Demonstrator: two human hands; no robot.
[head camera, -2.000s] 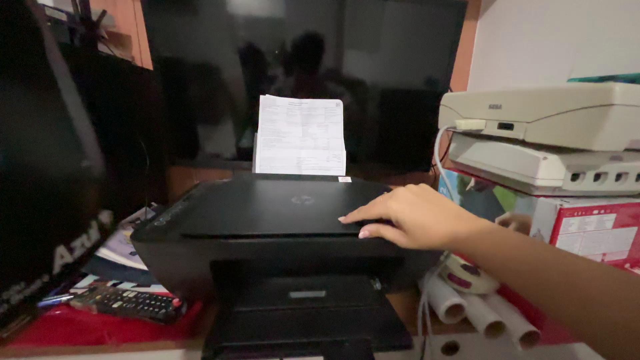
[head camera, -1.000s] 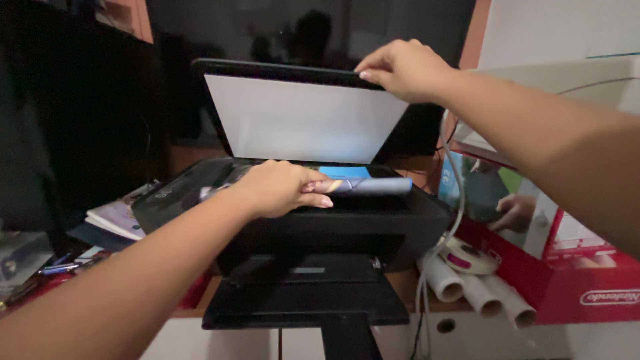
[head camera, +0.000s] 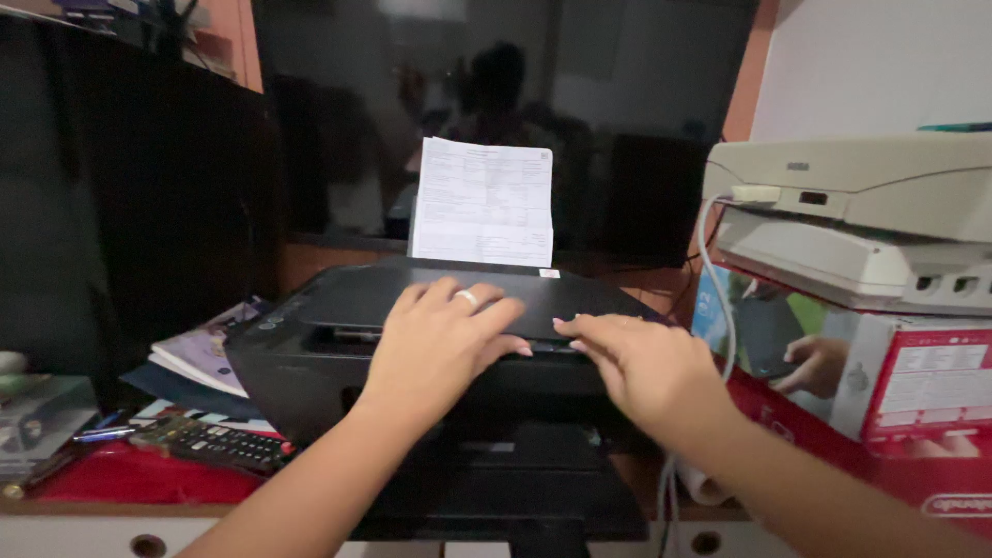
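A black inkjet printer (head camera: 310, 380) stands in the middle, its scanner lid (head camera: 372, 291) down or nearly down, with a thin gap along the front edge. My left hand (head camera: 449, 333), a pale ring on one finger, rests on the front of the lid with fingers spread and slightly blurred. At the lid's front right edge, the thumb and fingertips of my right hand (head camera: 651, 364) touch or grip the rim. Printed sheets (head camera: 484, 205) stand upright in the rear paper feed. What lies under the lid is hidden.
A dark television (head camera: 620, 124) is behind the printer. Two stacked white game consoles (head camera: 852, 178) sit on boxes (head camera: 806, 364) at right, with a hanging white cable (head camera: 725, 310). At left lie a remote control (head camera: 225, 446), pens (head camera: 105, 434) and notebooks (head camera: 201, 349).
The lid, raised by my right hand one second ago, has come down. The rolled item seen at my left hand then is out of sight, and that hand is now on the lid.
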